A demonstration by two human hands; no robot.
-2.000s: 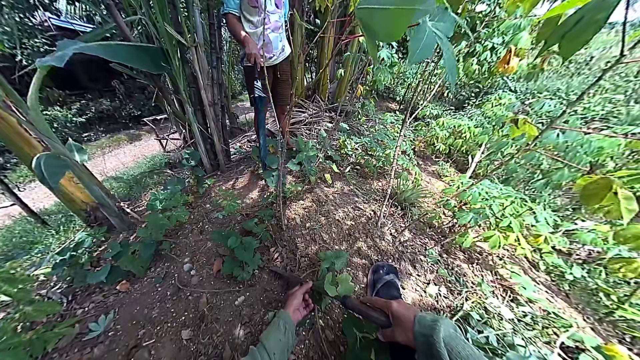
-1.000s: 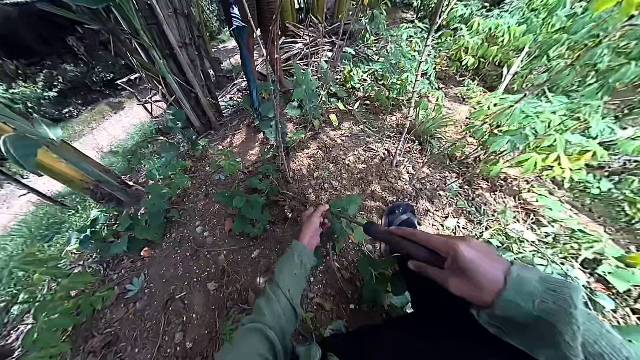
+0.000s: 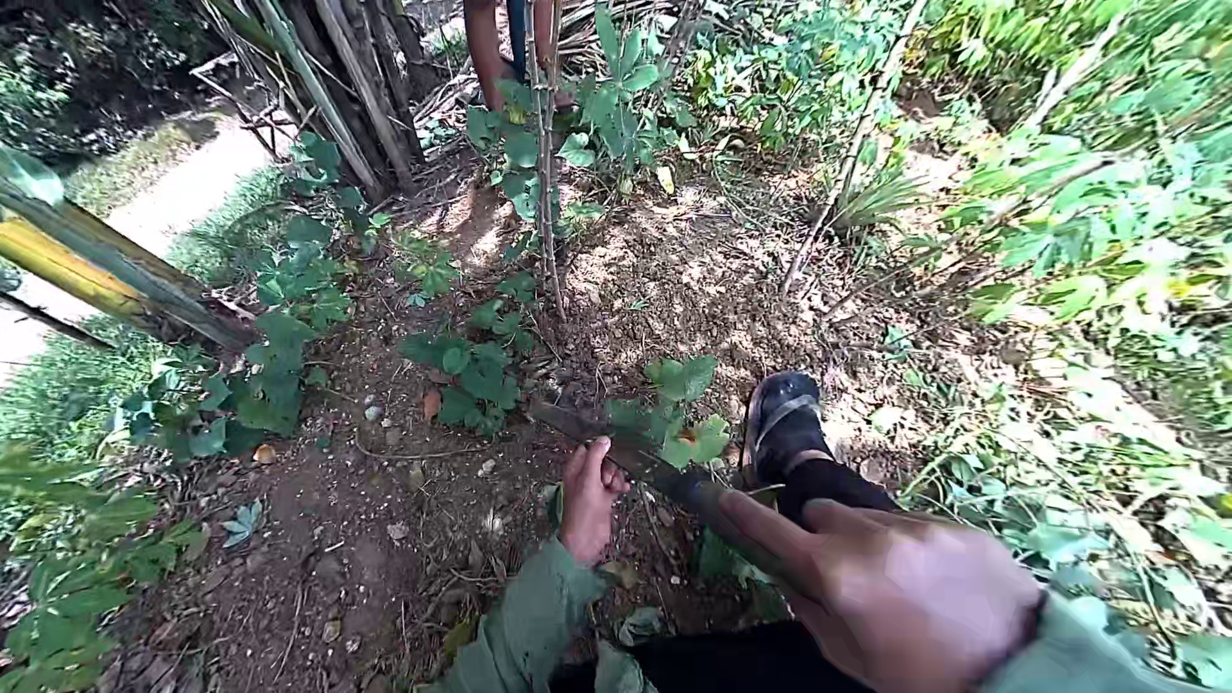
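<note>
My right hand (image 3: pixel 895 587), at the lower right, is closed around the dark handle of a long blade, perhaps a machete (image 3: pixel 630 457). The blade points up and left, low over the soil, with its far end near a leafy green plant (image 3: pixel 476 371). Just below the blade is my left hand (image 3: pixel 589 496), its fingers curled near the edge; whether it pinches a stem is unclear. Green vine leaves (image 3: pixel 683 380) stand just beyond the blade, close to my shoe (image 3: pixel 787 423).
A person's legs (image 3: pixel 491 58) stand beyond a thin upright stem (image 3: pixel 547 192). Banana trunks (image 3: pixel 115 274) are at the left, and a clump of stalks (image 3: pixel 337 87) rises behind. A leaning stick (image 3: pixel 852 154) and dense foliage (image 3: pixel 1097 250) lie to the right.
The view has tilted down, so only the other person's legs still show. My right hand, with the blade, appears much closer to the camera than two seconds ago.
</note>
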